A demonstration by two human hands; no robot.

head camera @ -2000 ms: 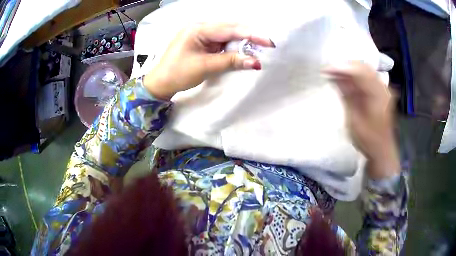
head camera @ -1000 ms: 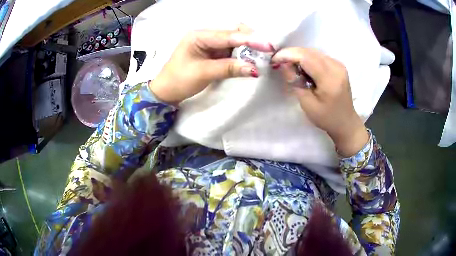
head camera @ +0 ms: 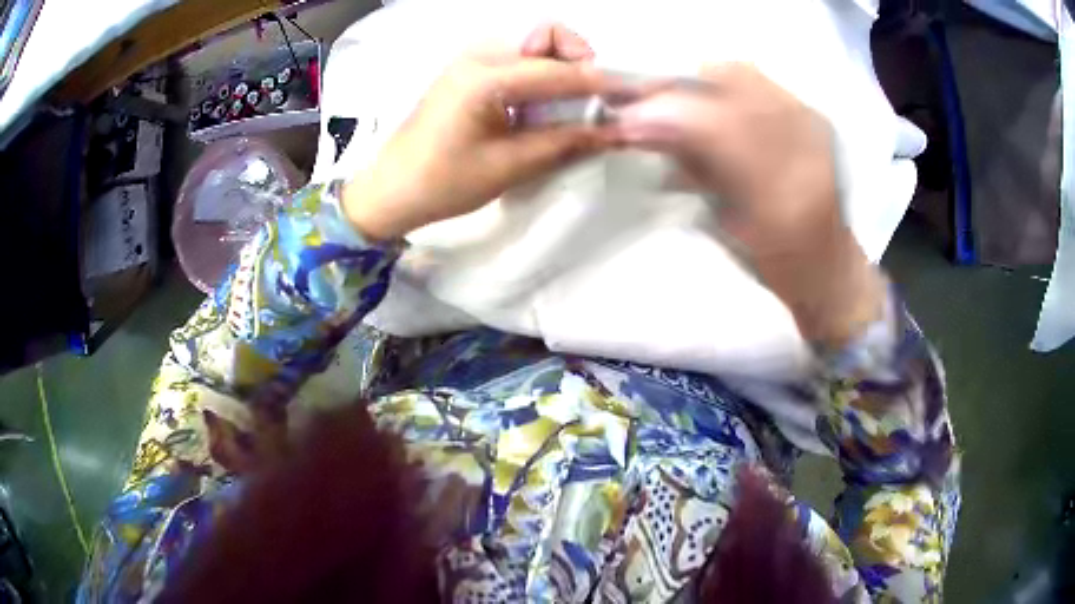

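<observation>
An off-white garment [head camera: 660,277] lies spread over my lap. My left hand [head camera: 472,136] is above it and grips a small shiny, see-through packet [head camera: 566,112] between thumb and fingers. My right hand [head camera: 754,165] is blurred; its fingertips meet the packet and the left fingertips from the right. Whether the right hand holds a needle or snips cannot be seen.
A round translucent pink tub [head camera: 203,224] with scraps stands at the left. Above it is a tray of small spools [head camera: 254,106] under a wooden table edge [head camera: 142,50]. A dark panel with a blue edge [head camera: 961,177] stands at the right.
My right hand came in from the right to my left fingertips and has since turned, hiding the dark tool seen in its palm. My left hand stays near the same place with the packet.
</observation>
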